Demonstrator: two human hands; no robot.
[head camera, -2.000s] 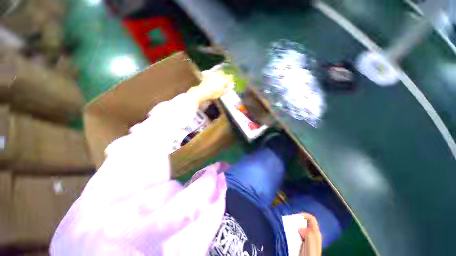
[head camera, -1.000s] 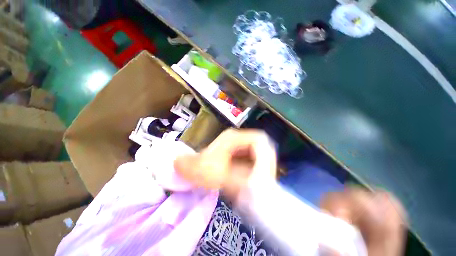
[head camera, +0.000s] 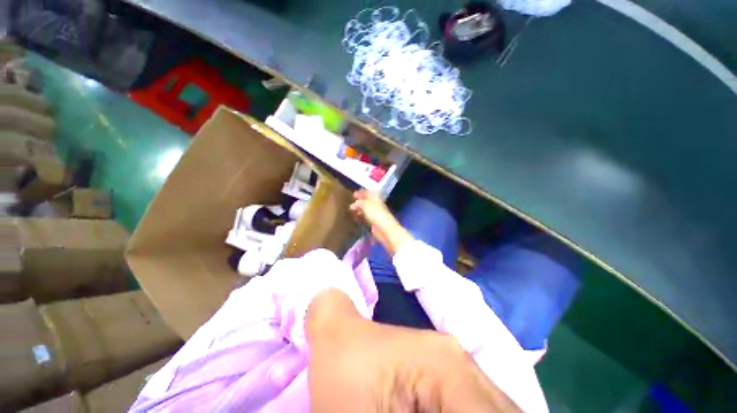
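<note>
My left hand (head camera: 396, 363) is large and close to the camera at the bottom centre, at the end of the pink sleeve from the left. Its fingers are cut off by the lower edge, so its hold is hidden. My right hand (head camera: 372, 211) reaches across to the near end of a narrow white tray (head camera: 327, 151) under the bench edge. Its fingers look bent and no object shows in it, but it is too small to be sure. The tray holds green, orange and red items. Beside it, an open carton (head camera: 190, 202) holds several white-and-black units (head camera: 263, 226).
A tangled pile of clear-white loops (head camera: 408, 77) lies on the dark-green bench (head camera: 566, 169). A dark round object (head camera: 473, 31) is behind it. A red plastic stool (head camera: 190, 93) stands beyond the carton. Closed cartons (head camera: 105, 323) are stacked at left.
The left arm has withdrawn from the carton area and its hand is now near the camera. The right hand, low at right with a white piece earlier, is now by the tray. The view has shifted.
</note>
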